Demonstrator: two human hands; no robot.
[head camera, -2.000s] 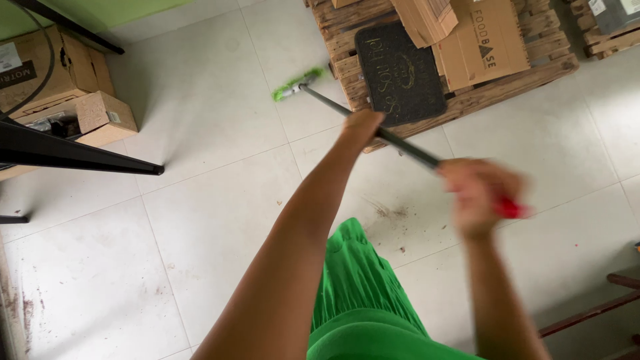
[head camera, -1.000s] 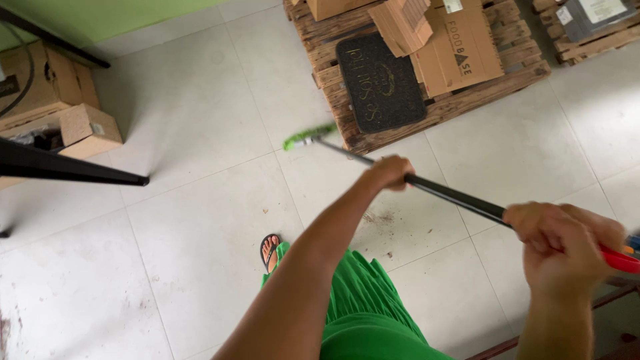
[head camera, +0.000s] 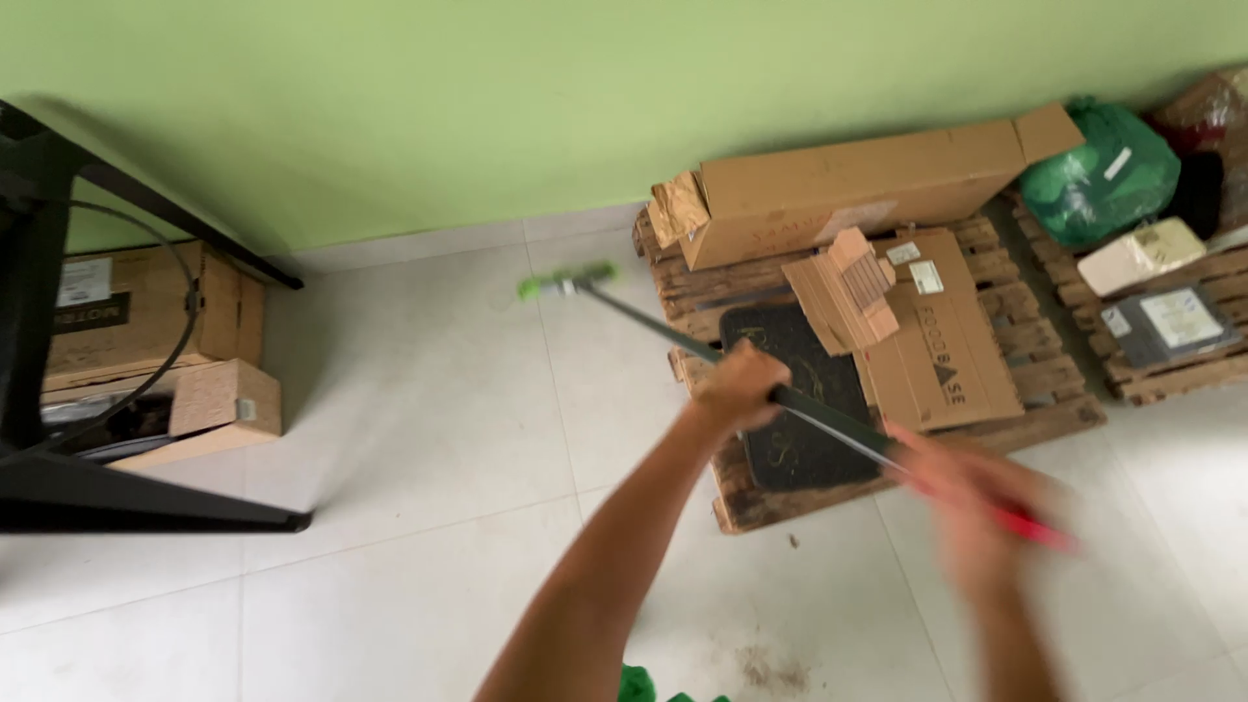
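My left hand (head camera: 743,386) is closed around the middle of a long broom handle (head camera: 653,325). Nearer the red-tipped end, my right hand (head camera: 975,487) grips the same handle, blurred by motion. The broom's green bristle head (head camera: 568,282) is at the far end, over pale floor tiles just left of the wooden pallet and short of the green wall. Brown dirt (head camera: 770,671) lies on the floor at the bottom.
A wooden pallet (head camera: 1058,419) holds a black mat (head camera: 809,448), flattened cardboard (head camera: 941,341) and a long cardboard box (head camera: 858,185). Another pallet at right bears a green plastic bag (head camera: 1102,175). Black metal legs (head camera: 156,502) and cardboard boxes (head camera: 224,312) stand at left.
The view has tilted up toward the wall. The broom head, beside the pallet's near left corner a second ago, is now farther back, near the wall, with both hands still on the handle.
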